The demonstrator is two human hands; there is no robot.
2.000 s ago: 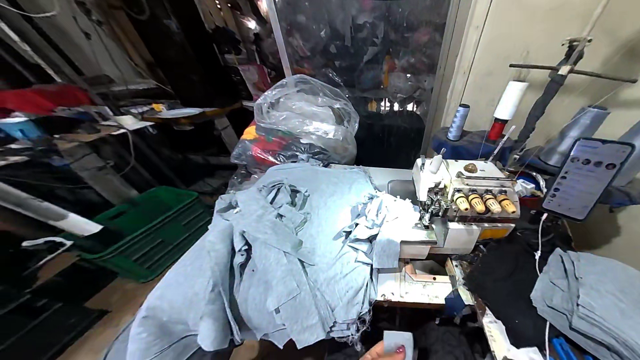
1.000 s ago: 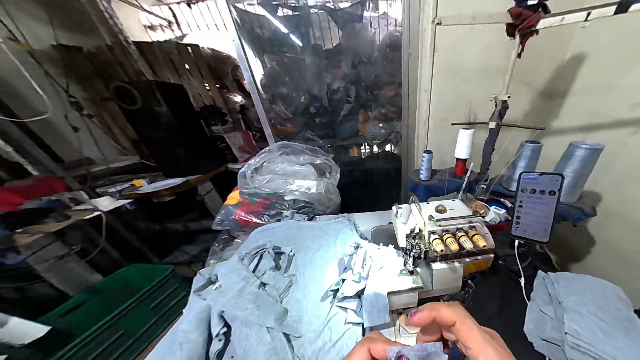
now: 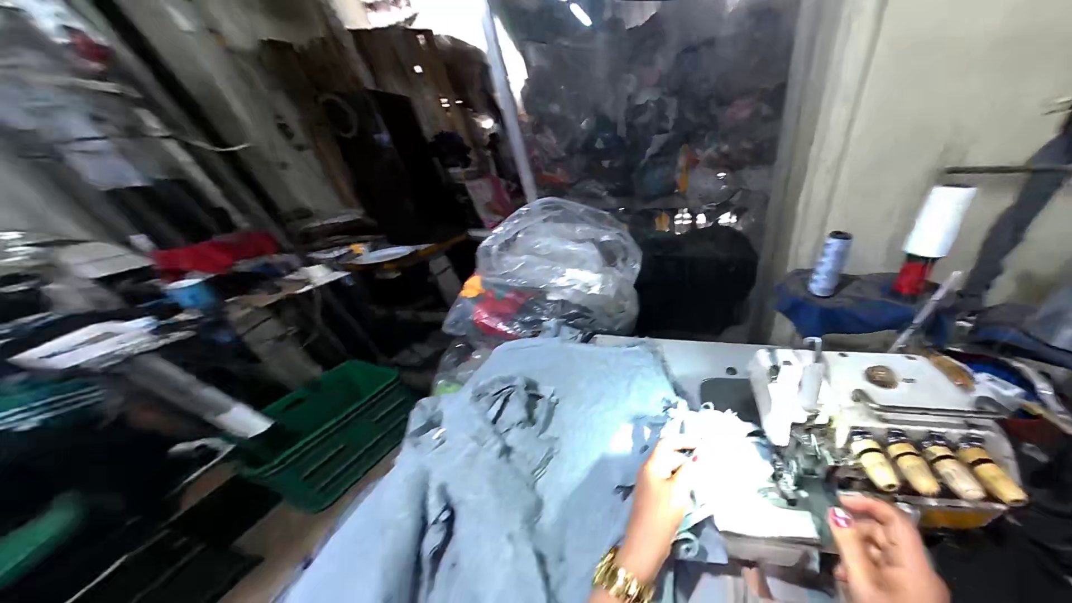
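Observation:
My left hand (image 3: 666, 486), with a gold-coloured watch or bracelet at its wrist, touches the brightly lit bunch of pale blue fabric pieces (image 3: 716, 456) left of the overlock sewing machine (image 3: 879, 402). Whether its fingers grip the fabric is hard to tell in the glare. Close to the front of the machine, below its tension dials, is my right hand (image 3: 883, 544), with painted nails and bent fingers; what lies between them cannot be made out. Light blue cloth (image 3: 536, 469) is heaped over the table to the left of both hands.
A clear plastic bag (image 3: 557, 268) with colourful contents stands behind the cloth. On the floor at left is a green plastic crate (image 3: 327, 435). Thread cones, one white (image 3: 940, 222) and one light blue (image 3: 829, 264), stand behind the machine. Cluttered tables line the left side.
My hands, close together at the lower edge one second ago, are now apart, the left at the pale fabric pieces and the right before the machine. The view has turned left.

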